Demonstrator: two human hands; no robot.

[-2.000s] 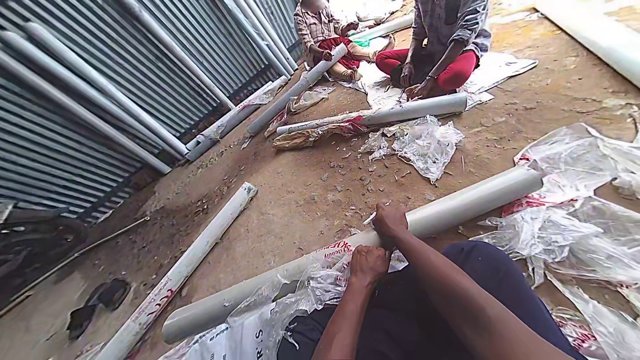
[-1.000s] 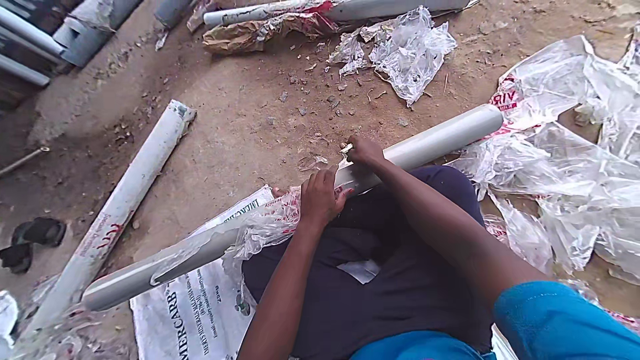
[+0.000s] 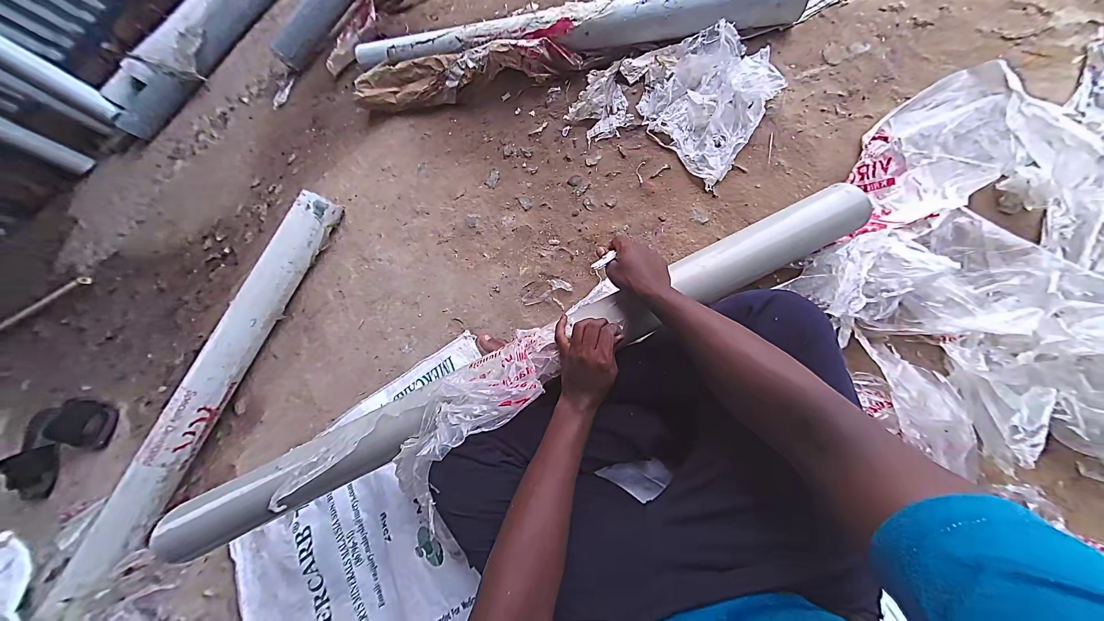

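Observation:
A grey plastic pipe [image 3: 768, 237] lies slantwise across my lap. My left hand [image 3: 589, 358] rests on its middle, fingers curled at the edge of a crumpled clear plastic film with red print [image 3: 509, 375] that covers part of the pipe. Just to the right and farther up, my right hand [image 3: 636, 267] is closed on a small white piece [image 3: 604, 260], seemingly film or a small tool, against the pipe's far side. Loose film also clings along the pipe's left part.
Under the pipe's left part lies a printed white sack [image 3: 345, 552]. Another pipe [image 3: 233, 354] lies on the dirt at left, near dark sandals [image 3: 78, 424]. Crumpled film [image 3: 975, 302] spreads at right, with more film [image 3: 707, 95] beyond. Farther pipes [image 3: 673, 21] lie at the top.
The view has tilted down, so the two seated people seen earlier are out of frame. Both hands stay at the middle of the pipe.

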